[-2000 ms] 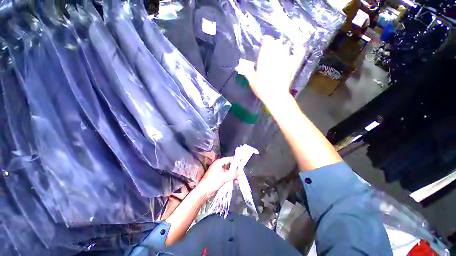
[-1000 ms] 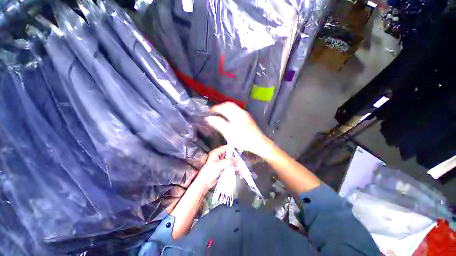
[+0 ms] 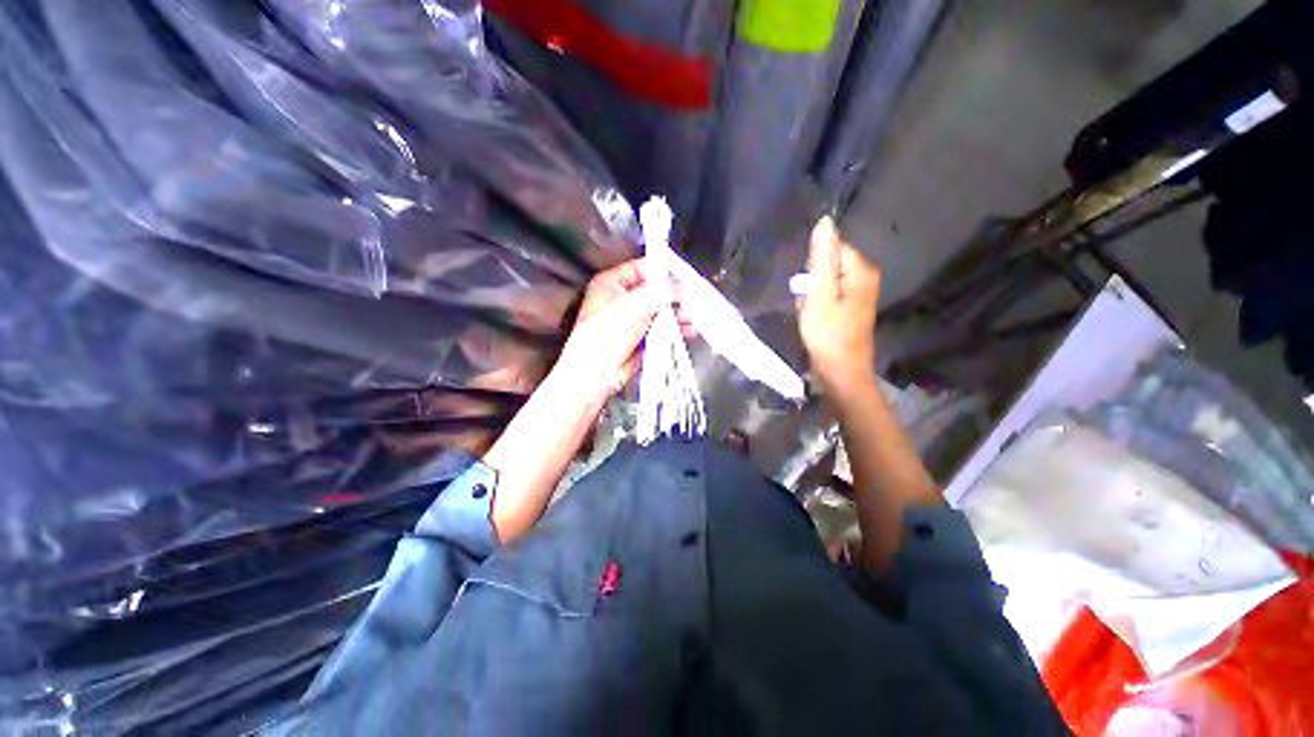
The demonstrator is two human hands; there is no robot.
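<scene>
My left hand (image 3: 613, 328) is shut on a bundle of white tags (image 3: 670, 377), which has a knotted top and fans out downward before my shirt. One flat white tag (image 3: 742, 343) slants out from the bundle to the lower right. My right hand (image 3: 840, 300) is raised to the right of the bundle, apart from it, with fingers bent upward. A small white bit shows at its thumb side; I cannot tell if it is the thumb or something held. Bagged dark blue jackets (image 3: 288, 259) hang at the left, close to my left hand.
Grey bagged garments with red tape (image 3: 620, 55) and yellow-green tape (image 3: 788, 20) hang ahead. A dark metal rail (image 3: 1081, 231) and black garments (image 3: 1268, 216) are at the right. White plastic-wrapped goods (image 3: 1110, 504) and a red bag (image 3: 1261, 662) lie lower right.
My right hand has moved from the bagged jackets to the right of the bundle. My left hand still holds the bundle. The view has tilted further down.
</scene>
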